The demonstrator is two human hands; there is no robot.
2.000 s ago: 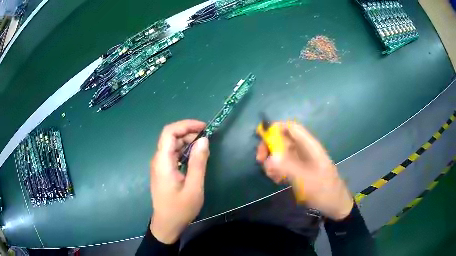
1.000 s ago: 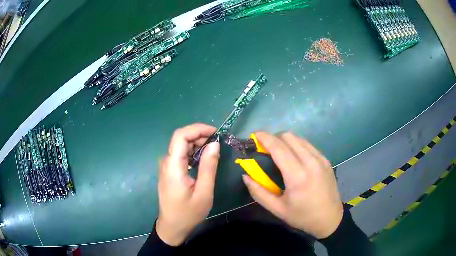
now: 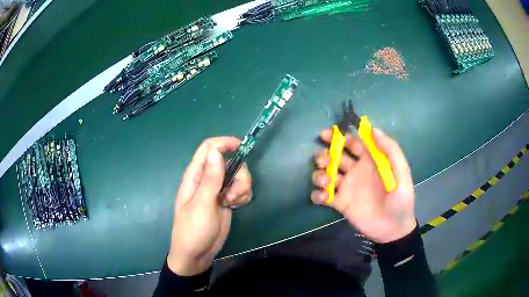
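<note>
My left hand (image 3: 212,194) holds a narrow green circuit board (image 3: 268,113) by its dark wire end, between thumb and fingers. The board points up and to the right, with pale components showing on it. The dark wires are partly hidden in my fingers. My right hand (image 3: 371,183), palm up, holds the yellow-handled pliers (image 3: 350,123). Their handles are spread and the dark jaws point away from me, to the right of the board and apart from it.
A row of boards (image 3: 51,181) lies at the left. A loose pile of boards (image 3: 168,64) lies at the upper left, along the white strip. Green strands (image 3: 325,8) lie at the far edge. A reddish heap of offcuts (image 3: 387,62) and a board batch (image 3: 466,40) lie at the upper right.
The pliers have moved away from the board to the right, and my right hand has turned palm up. My left hand has turned the board and shifted slightly left.
</note>
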